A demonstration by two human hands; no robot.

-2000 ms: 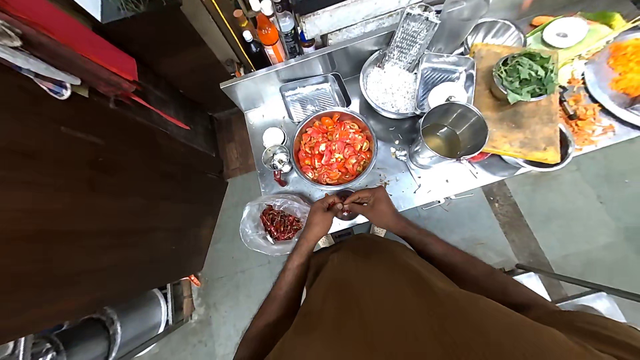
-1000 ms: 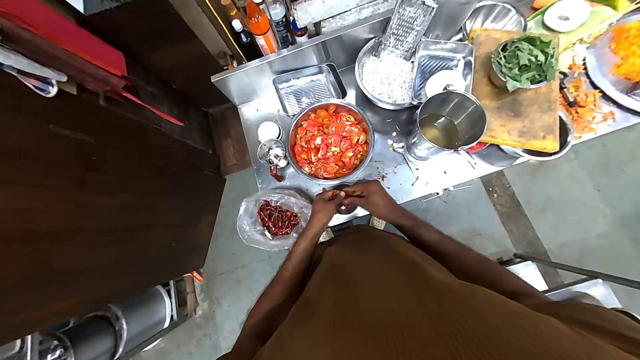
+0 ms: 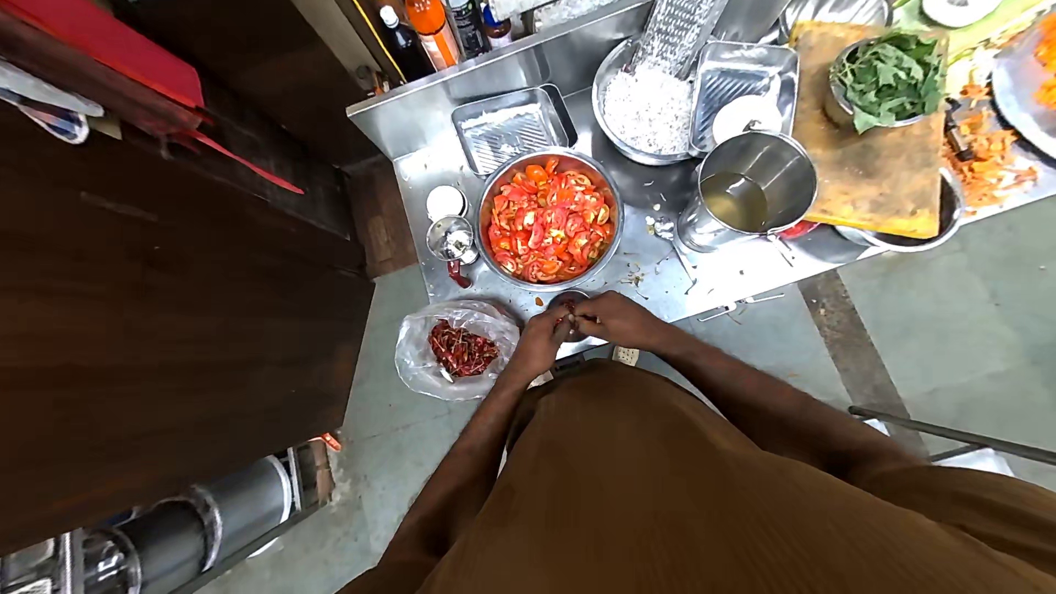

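Observation:
My left hand [image 3: 540, 340] and my right hand [image 3: 619, 320] meet fingertip to fingertip over a small metal bowl [image 3: 569, 299] at the counter's front edge. Both pinch a small dark red piece, which looks like dried chili. My fingers partly hide the bowl and what is in it. Just beyond stands a large steel bowl of cut tomatoes [image 3: 551, 221]. To the left of my hands is a clear plastic bag [image 3: 417, 363] holding dried red chilies [image 3: 462, 348]. One dried chili [image 3: 459, 275] lies by a small steel cup [image 3: 450, 238].
An empty metal tray [image 3: 507, 128] stands behind the tomatoes. On the right are a bowl of grated white food [image 3: 648, 111] with a metal grater [image 3: 676, 37], a steel pot of liquid [image 3: 737, 200], a spoon [image 3: 683, 262], and a cutting board [image 3: 874, 186] bearing a bowl of green leaves [image 3: 887, 81].

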